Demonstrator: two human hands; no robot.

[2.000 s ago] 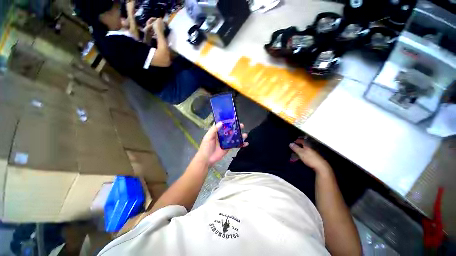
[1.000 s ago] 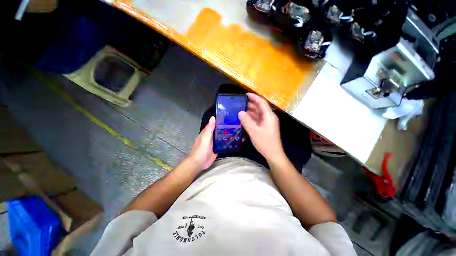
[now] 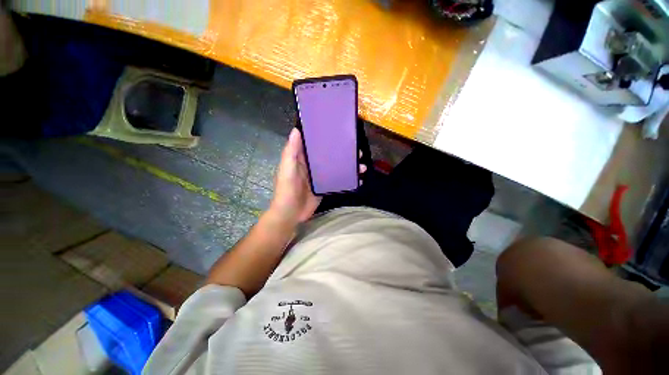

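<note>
A smartphone [image 3: 330, 139] with a plain lit pinkish-purple screen is upright in front of my lap, its upper part overlapping the bench edge in view. My left hand [image 3: 295, 183] holds it from the left and below, with fingertips showing at its right edge. My right arm is bent at the lower right and leaves the picture at the right edge. My right hand is out of the picture.
Orange tape [image 3: 323, 44] and a white sheet [image 3: 528, 124] cover the bench. A screw feeder [image 3: 616, 55] stands at upper right, a black unit [image 3: 461, 7] at the top. A red-handled tool [image 3: 612, 233] is at right, a stool [image 3: 183, 117] and blue box [image 3: 126, 329] at left.
The phone screen has turned from a home screen to plain pinkish-purple, and the phone sits higher in view. My right hand has left the phone and the picture.
</note>
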